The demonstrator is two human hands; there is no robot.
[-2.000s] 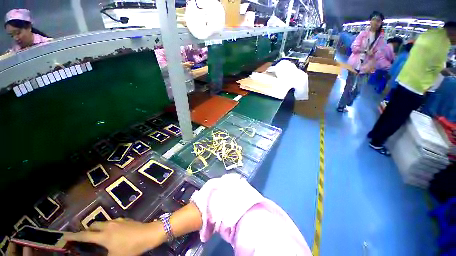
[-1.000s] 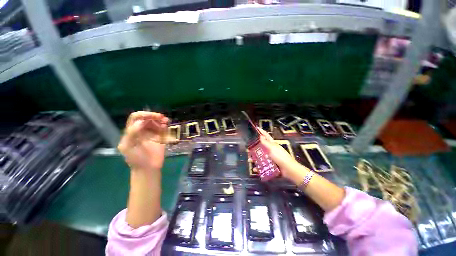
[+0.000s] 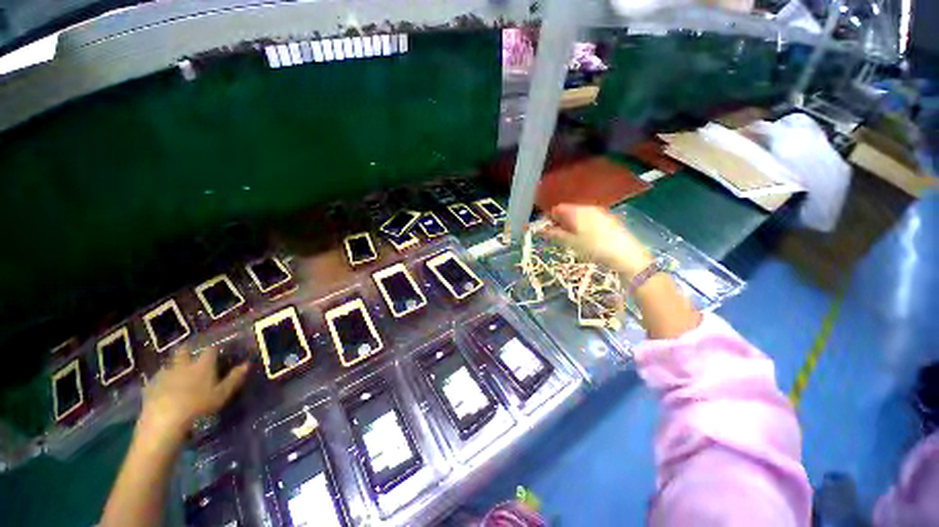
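My left hand (image 3: pixel 190 389) is slightly blurred over the left part of the clear blister tray (image 3: pixel 535 414), fingers spread, with no phone visible in it. My right hand (image 3: pixel 602 239) is over the tangled cream-yellow waste strips (image 3: pixel 582 286). A pale strip shows just below its fingertips; whether they grip it is unclear. Closed phones with cream borders, such as this one (image 3: pixel 353 331), lie in the tray's back row. Darker phones with whitish centres (image 3: pixel 383 436) show in the front row. A small pale scrap (image 3: pixel 304 423) lies on the tray.
The waste lies on an empty clear tray (image 3: pixel 710 276). A grey post (image 3: pixel 537 129) stands behind it, beside a reddish-brown board (image 3: pixel 587 183). More cream-bordered phones (image 3: pixel 168 325) lie behind the tray. White plastic (image 3: pixel 813 170) and cardboard are farther right, with blue floor beyond.
The view has turned right. The open red phone is no longer in my right hand, which has moved to the waste pile. My left hand has lowered over the tray.
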